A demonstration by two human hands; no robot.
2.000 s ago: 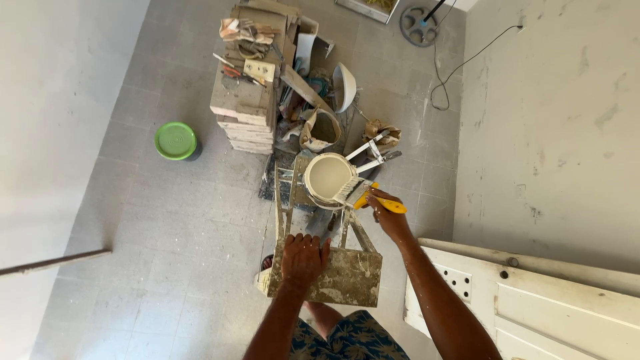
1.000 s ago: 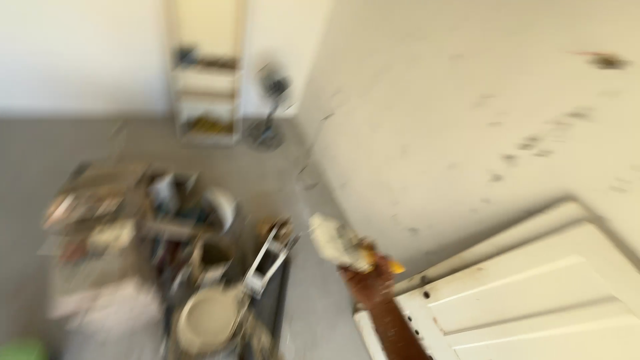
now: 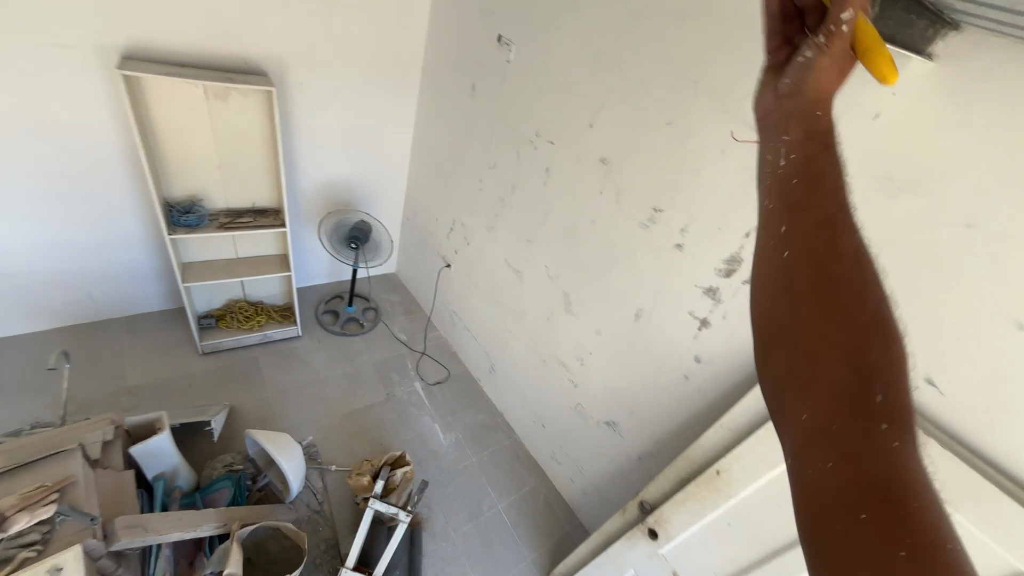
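My right hand (image 3: 812,52) is raised at the top right, closed around the yellow handle of a paintbrush (image 3: 874,50). The brush's bristle end lies outside the frame or behind the hand. White paint specks cover the hand and forearm. Behind the arm is a white wall (image 3: 592,208) with dark scuffs and patches. A dark opening or panel (image 3: 912,28) shows beside the handle at the top edge. My left hand is out of view.
A white door panel (image 3: 720,512) leans at the lower right. The lower left holds a debris pile with a white basin (image 3: 276,462), a bucket (image 3: 270,550) and a ladder's top (image 3: 376,524). A pedestal fan (image 3: 354,240), its cord and a shelf unit (image 3: 232,272) stand farther back.
My right hand has risen with the brush from beside the paint bucket to high near the wall. My left hand, earlier on the stepladder's top board, has left the view. The view has swung upward.
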